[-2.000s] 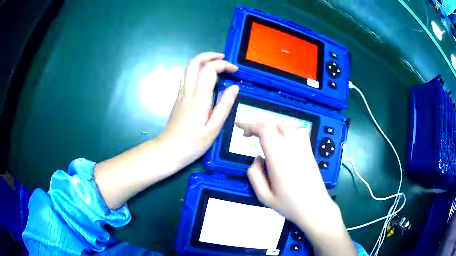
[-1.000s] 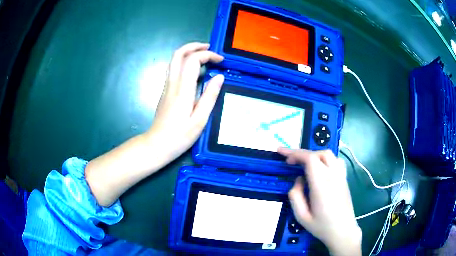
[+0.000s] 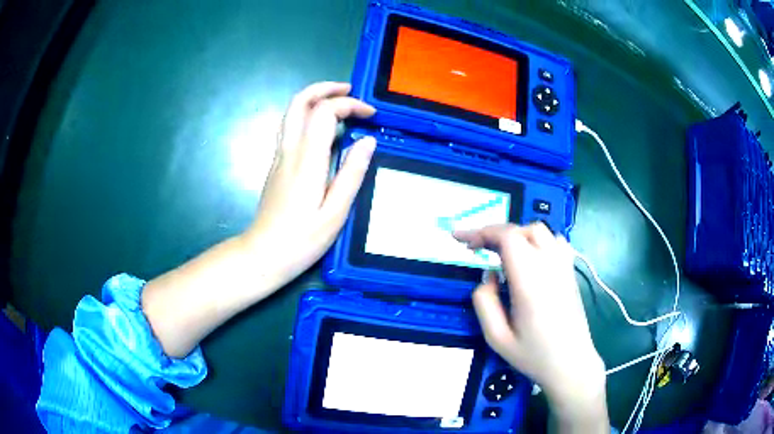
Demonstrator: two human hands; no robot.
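Three blue handheld testers lie in a column on the dark green mat. The top tester (image 3: 458, 72) shows a red-orange screen. The middle tester (image 3: 416, 212) has a white screen with light blue drawn lines. The bottom tester (image 3: 399, 373) shows a plain white screen. My left hand (image 3: 310, 182) rests at the left ends of the top and middle testers, fingers apart, thumb on the middle one's corner. My right hand (image 3: 535, 305) is over the middle tester, its index fingertip at the screen; it holds nothing. It hides some of that tester's keypad.
White cables (image 3: 636, 208) run from the testers' right sides to a bundle at the lower right, beside a small black, yellow and silver lump (image 3: 679, 366). More blue units (image 3: 721, 203) stand in a row at the right edge.
My right hand slid from the middle screen's left part to its lower right edge, then up and slightly left. Blue lines now show there. The view shifted a little; my left hand stayed on the testers.
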